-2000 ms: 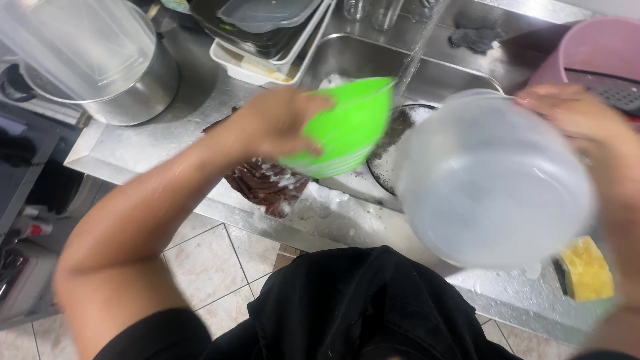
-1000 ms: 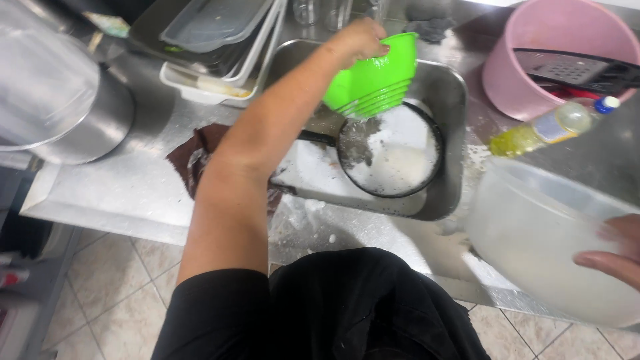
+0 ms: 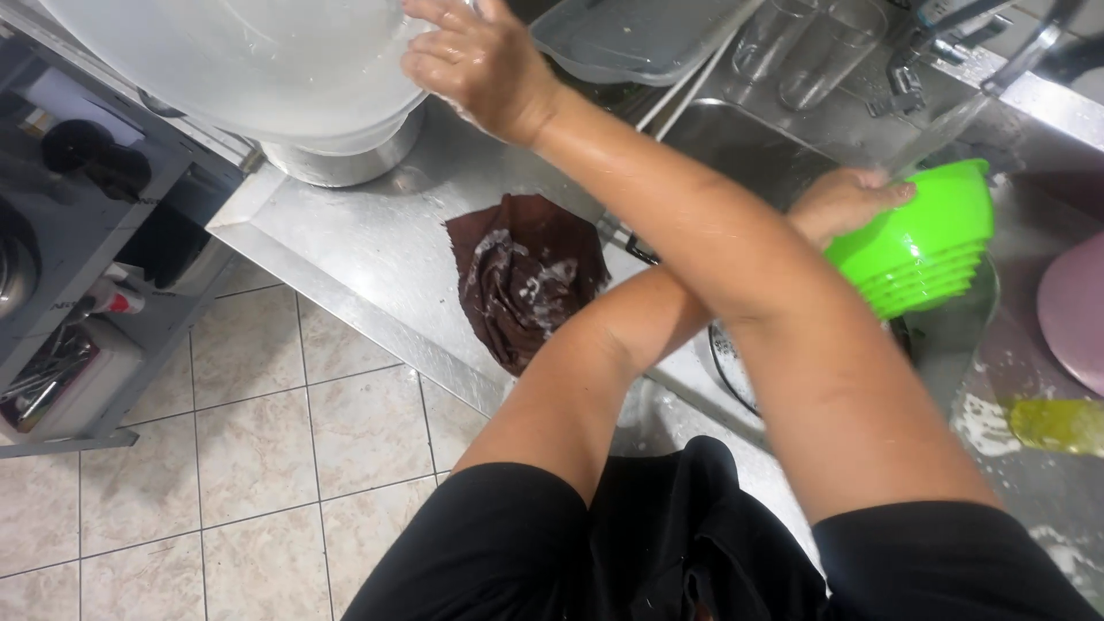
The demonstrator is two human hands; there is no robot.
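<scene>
My forearms cross over the sink. My left hand reaches to the right and grips the rim of a bright green plastic colander, tilted close to the stream of water from the faucet. At the upper left, my right hand holds the edge of a large translucent plastic container, in front of a metal pot. A wet brown cloth with suds lies on the steel counter. Beneath my arms, the frying pan in the sink is mostly hidden.
Behind the sink are a grey plastic tub and drinking glasses. A pink basin and a bottle of yellow liquid are at the right. A shelf unit stands left of the counter.
My right hand has carried the translucent container from the right side across to the upper left, over my left arm. My left hand keeps the green colander. The view has shifted.
</scene>
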